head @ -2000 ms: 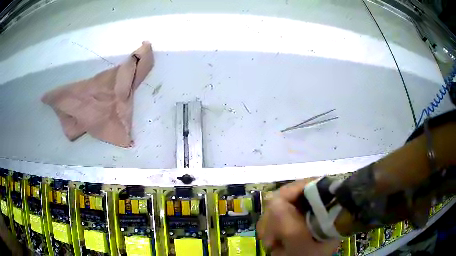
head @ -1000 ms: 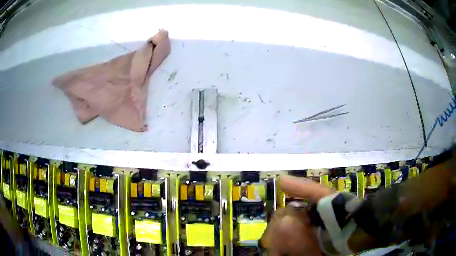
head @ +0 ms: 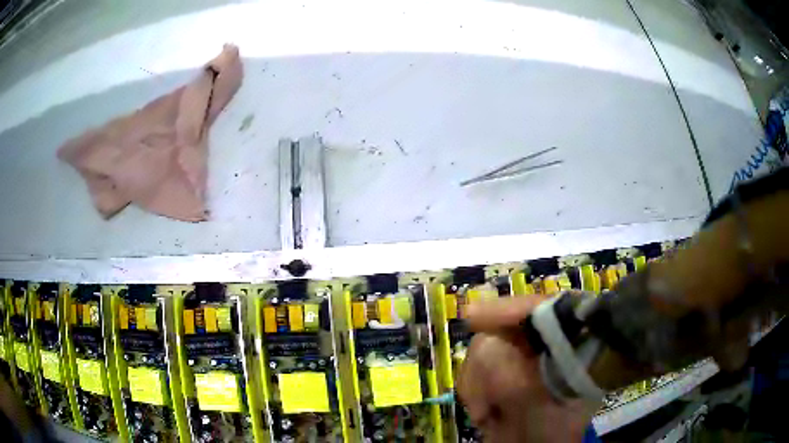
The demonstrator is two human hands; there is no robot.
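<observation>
My right hand (head: 510, 372) is closed around the glue dispensing gun (head: 631, 333), a thick brown, tape-wrapped barrel with a white band. Its pale-blue nozzle tip (head: 440, 399) points left, beside the lower right corner of a bright yellow transformer (head: 394, 384) on a power supply board. White material shows over the yellow-orange parts (head: 370, 313) of that board. Whether the tip touches anything cannot be told. My left hand is not visible; a dark, unclear shape shows at the lower left edge. My right hand and the gun hide some boards.
Boards with yellow-green dividers (head: 254, 363) run along a pale rail (head: 173, 267). A slotted metal bracket (head: 313, 195) stands square to the rail. On the worktop lie a pink cloth (head: 151, 164) and tweezers (head: 515, 166). A blue coiled cord (head: 751, 164) is at right.
Since one second ago the view has shifted, so cloth, bracket and tweezers appear further left. The nozzle tip now shows left of my right hand. The grip on the gun remains.
</observation>
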